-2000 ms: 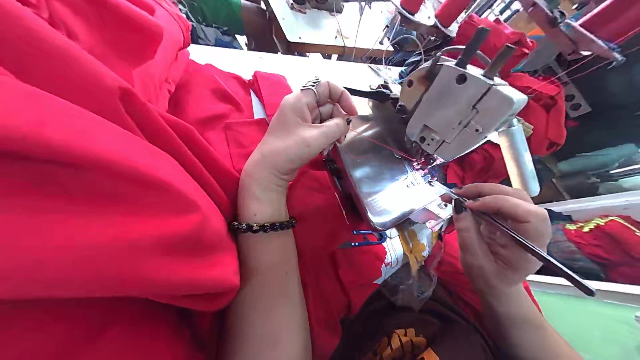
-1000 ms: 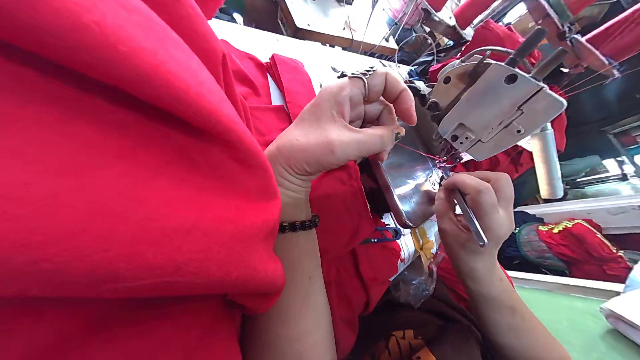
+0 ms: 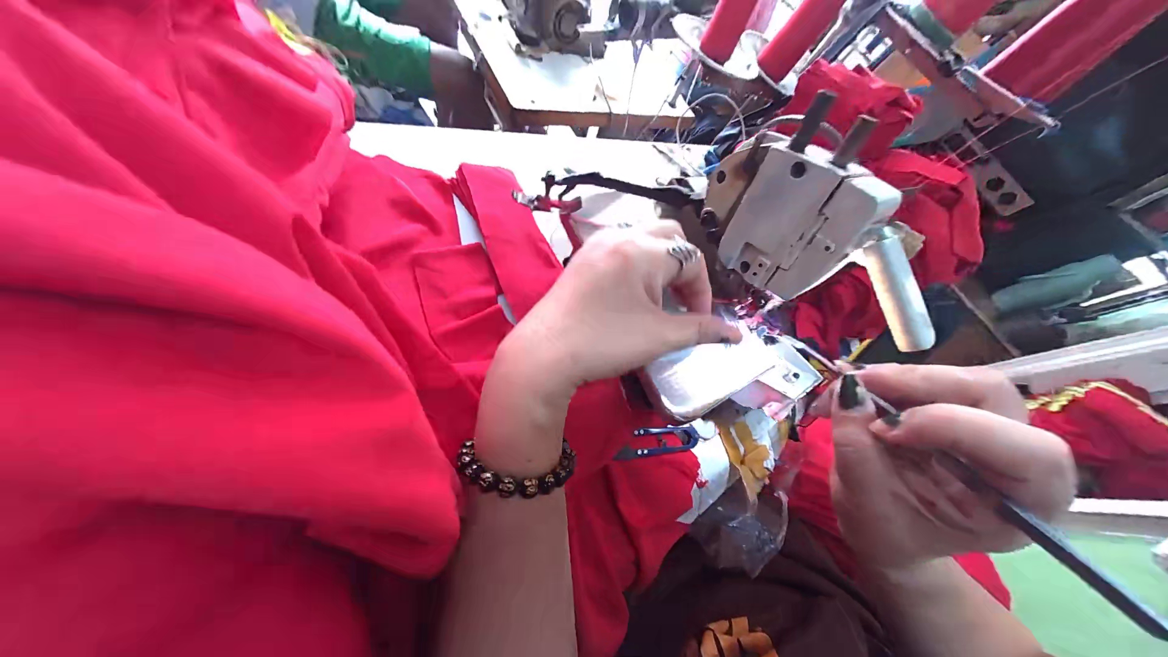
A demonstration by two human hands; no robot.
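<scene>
The head of an overlock-type sewing machine [image 3: 803, 210] stands right of centre, its lit needle area above a shiny metal plate [image 3: 707, 370]. Over that plate is my left hand [image 3: 620, 301], wearing a ring and a beaded bracelet, thumb and fingertips close together near the needle area; whether they pinch a thread cannot be told. My right hand [image 3: 949, 447] holds long metal tweezers [image 3: 1058, 538], their tips pointing at the needle area. Red fabric [image 3: 210, 365] fills the left side, with a stitched piece beside my left wrist. Blue thread snips [image 3: 662, 442] lie below the plate.
Red thread cones [image 3: 794, 41] stand behind the machine. A second sewing table [image 3: 575, 91] is at the top, near a person in a green sleeve [image 3: 383, 50]. More red fabric [image 3: 1095, 438] lies at the right. Scraps and clear plastic [image 3: 744, 529] hang below the plate.
My left hand has moved from the plate's far left edge to over the plate, close to the needle area. My right hand has drawn back from the needle area, still holding the tweezers.
</scene>
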